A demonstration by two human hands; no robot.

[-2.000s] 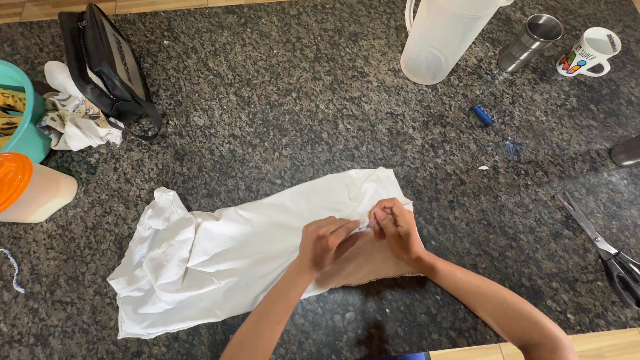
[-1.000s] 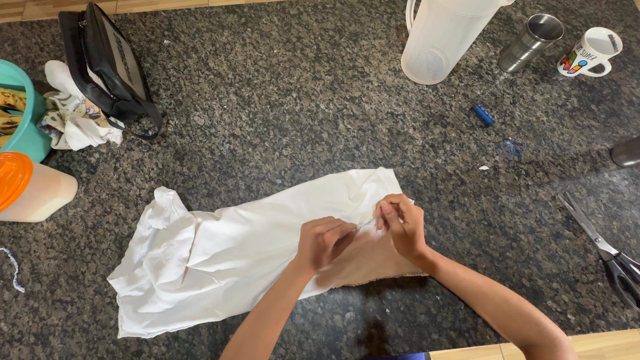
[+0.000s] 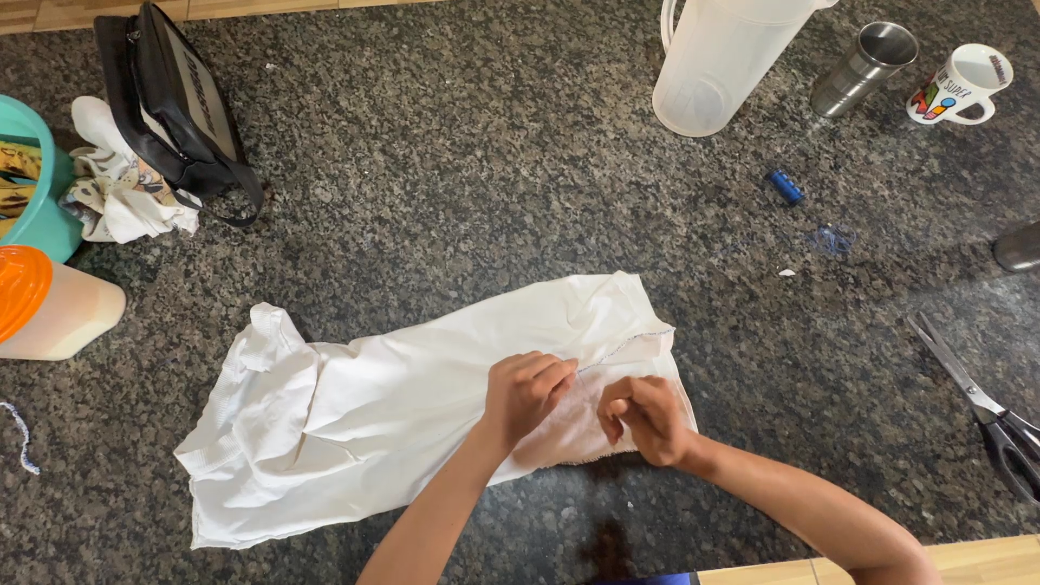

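Observation:
A white cloth garment (image 3: 406,366) with ribbed edging at its left end lies spread on the speckled stone counter. Along its right part runs a dark seam or thread line (image 3: 624,345). My left hand (image 3: 530,393) rests on the fabric, its thumb and forefinger pinched at the left end of that line. Just to the right, my right hand (image 3: 643,418) hovers over or touches the cloth with curled fingers; whether it holds a thread or needle cannot be seen.
Scissors (image 3: 971,390) lie at right. Beyond are a blue thread spool (image 3: 785,187), tangled blue thread (image 3: 833,239), a plastic pitcher (image 3: 723,65), a steel cup (image 3: 865,69) and a mug (image 3: 959,85). At left are a black bag (image 3: 179,106), a teal bowl (image 3: 53,179) and an orange-lidded container (image 3: 77,313).
My right hand has moved down, toward me, from the seam, which now shows more fully. My left hand stays near the same spot on the cloth.

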